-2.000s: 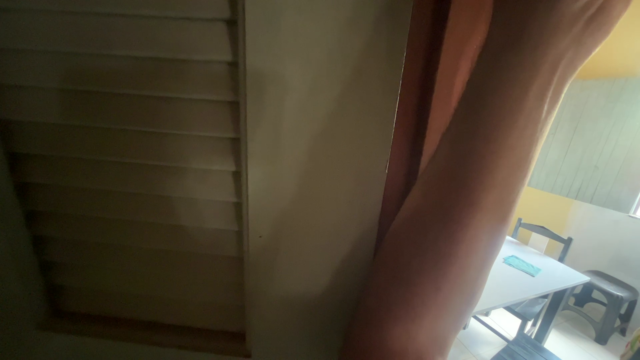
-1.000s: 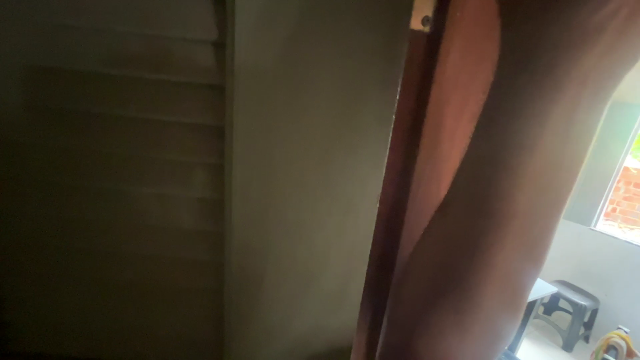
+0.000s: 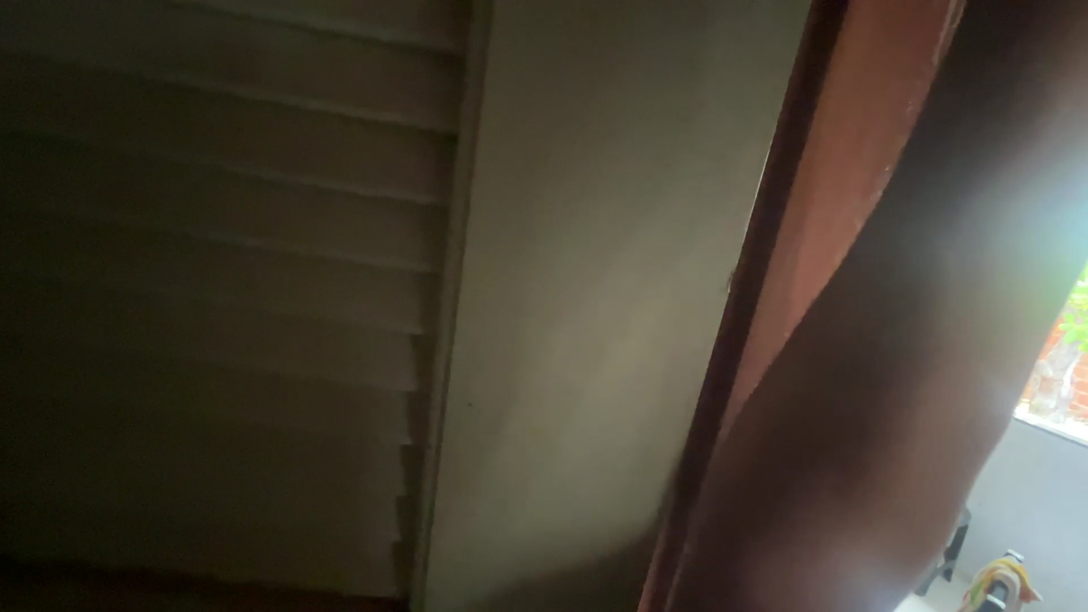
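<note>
A bare forearm rises along the right side of the head view, blurred and close to the camera; its hand is beyond the top edge, so what it holds or touches is hidden. Neither my left hand nor my right hand shows. Left of the arm stands a louvered door or shutter, with a pale flat stile (image 3: 586, 297) and dim horizontal slats (image 3: 255, 204). Between stile and arm runs a reddish-brown frame (image 3: 816, 187) with a dark edge.
At the lower right, past the arm, are part of a dark stool or chair (image 3: 954, 544) and a multicoloured cloth (image 3: 994, 582) over something dark. A bright window opening (image 3: 1062, 374) with brickwork and green leaves outside is at the right edge.
The view has shifted a lot: the white table and chair seen two seconds ago are out of frame, and the window now shows at the right. The arm still crosses the right side.
</note>
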